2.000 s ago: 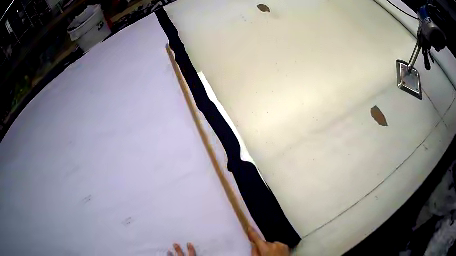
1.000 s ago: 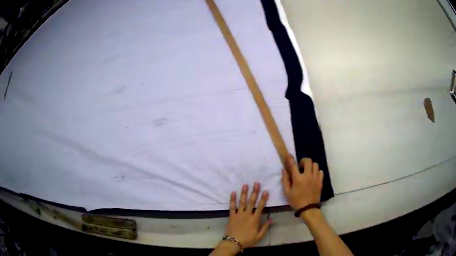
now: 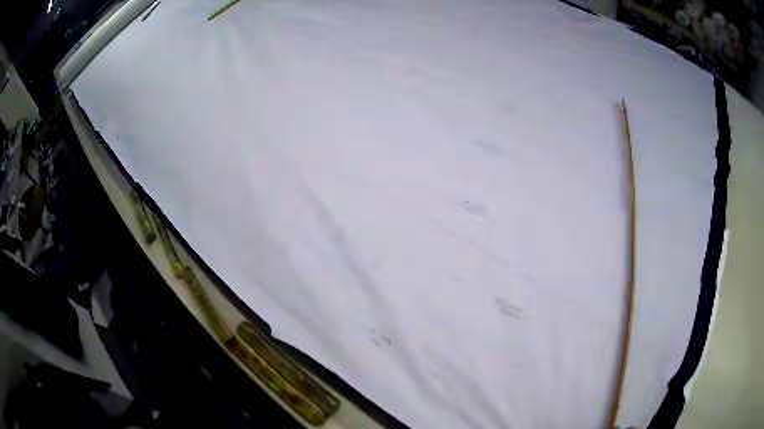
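Observation:
A large white paper sheet (image 3: 402, 167) fills most of the head view, with faint printed marks and some soft creases. A long thin wooden stick (image 3: 632, 251) lies on the sheet near its right side; its lower end runs out at the bottom edge of the picture. A dark border of black cloth (image 3: 714, 243) shows beyond the sheet's right edge, and a thin dark line of it along the left edge. Neither of my hands is in the picture.
Several yellow-brown weights (image 3: 276, 377) lie along the table's left edge, and another bar (image 3: 224, 9) is on the paper at the far end. A white roll (image 3: 109, 38) lies at the far left. The cream table (image 3: 741, 335) shows at right; rolls or cones stand beyond.
The view has swung left along the table edge. Both hands have gone out of the picture. The stick and black border now appear at the right, and the row of weights has come into view.

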